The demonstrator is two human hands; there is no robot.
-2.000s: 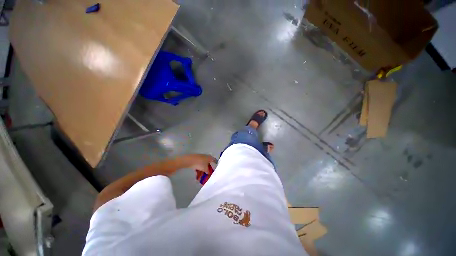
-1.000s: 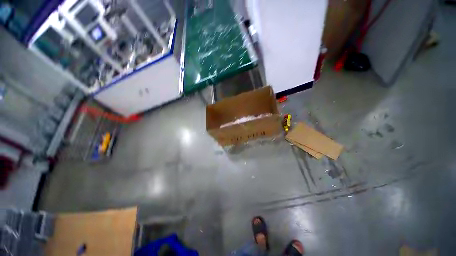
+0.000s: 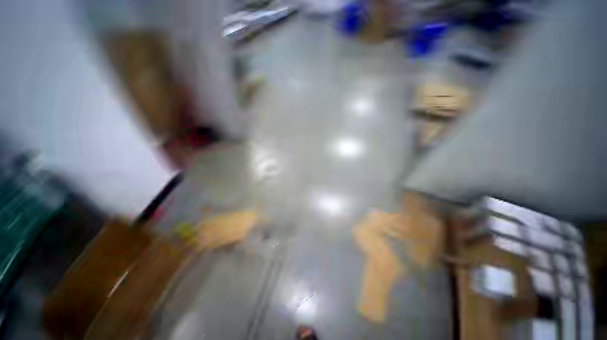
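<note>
The view is heavily blurred by motion, and neither of my hands is in it. The tip of one of my feet (image 3: 306, 333) shows at the bottom edge. Loose cardboard sheets (image 3: 378, 269) lie on the grey floor in front to the right. Another cardboard piece (image 3: 227, 229) lies on the floor to the left, beside a small yellow thing (image 3: 186, 232). An open brown box (image 3: 100, 272) stands at the lower left. At the lower right, rows of small white panels (image 3: 542, 259) sit beside brown cardboard; their details are smeared.
The green conveyor (image 3: 23, 222) is at the far left edge. A white cabinet or machine side (image 3: 100, 106) stands at the left, and a large pale surface (image 3: 526, 139) slants in from the right. Blurred blue things (image 3: 426, 38) and stacked cardboard (image 3: 442, 98) are farther off.
The view has swung right and up from the worktable, past the box and conveyor, to the panels on the right. My left hand, holding a red-and-blue packet two seconds ago, has left the picture.
</note>
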